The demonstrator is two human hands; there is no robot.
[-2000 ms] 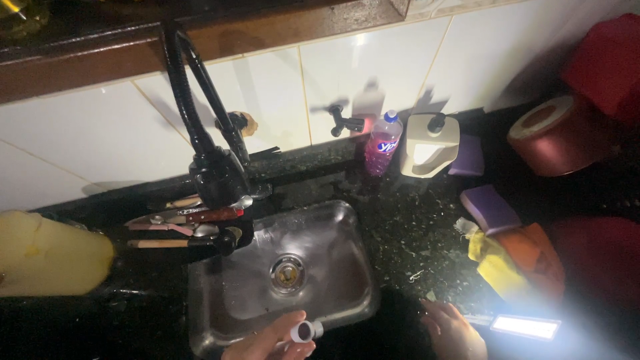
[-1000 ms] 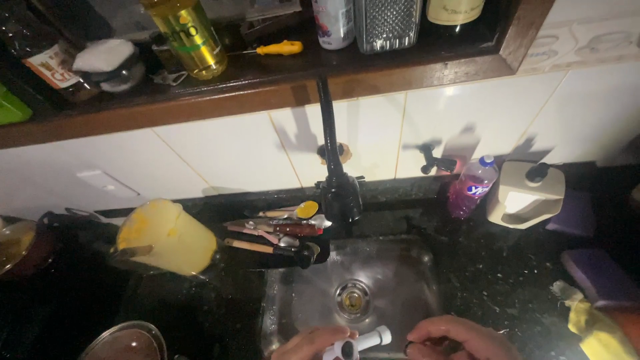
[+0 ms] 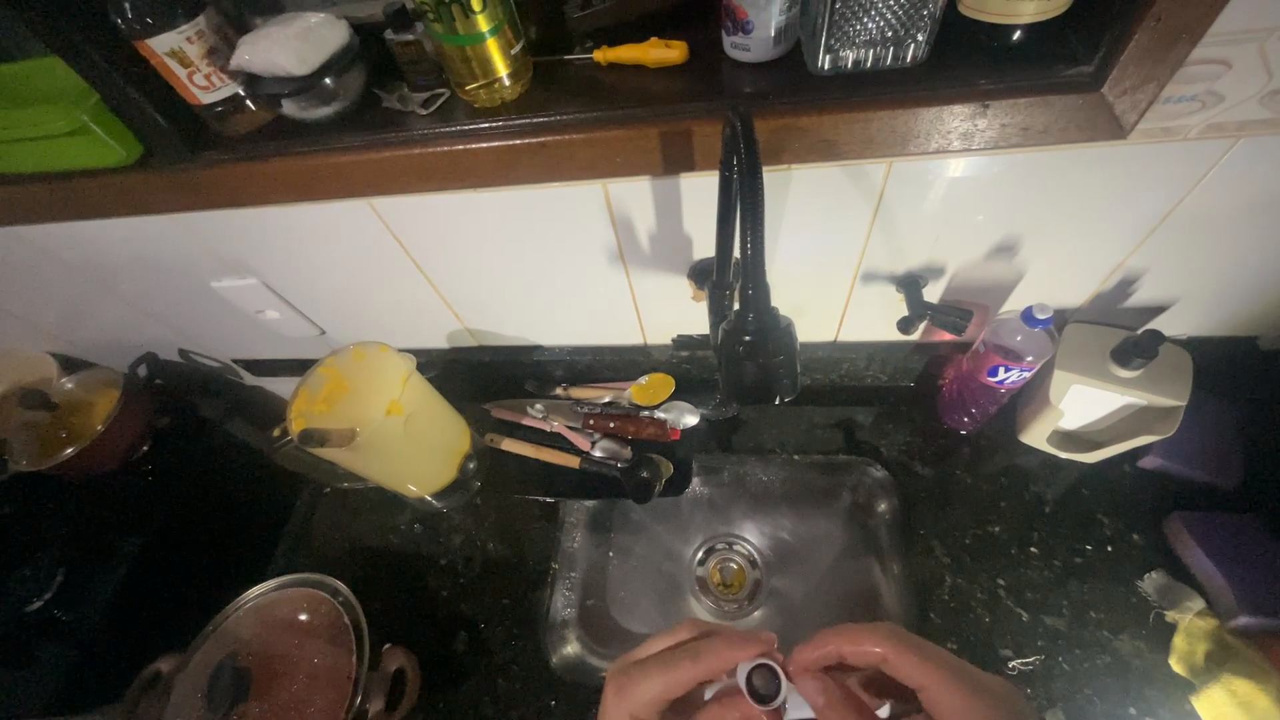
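At the bottom of the view, over the near edge of the stainless steel sink [image 3: 640,560], my left hand [image 3: 680,672] grips a white plastic pipe fitting [image 3: 762,684] with a round dark opening facing up. My right hand [image 3: 890,668] has its fingers against the fitting's right side; whether it holds a separate small part is hidden. A black faucet with a flexible spout [image 3: 755,340] stands behind the sink. Spoons and a wooden-handled utensil [image 3: 540,452] lie at the sink's back left.
A yellowish pitcher [image 3: 385,425] and a glass-lidded pot [image 3: 275,655] stand left. Purple detergent [image 3: 1000,370], a beige jug [image 3: 1105,395], a purple sponge [image 3: 1225,565] and a yellow cloth [image 3: 1215,660] are right. A shelf above holds bottles and a yellow-handled screwdriver [image 3: 640,53].
My hands, apart two seconds ago, have come together at the white fitting. The view has swung left, bringing the shelf and pot into sight.
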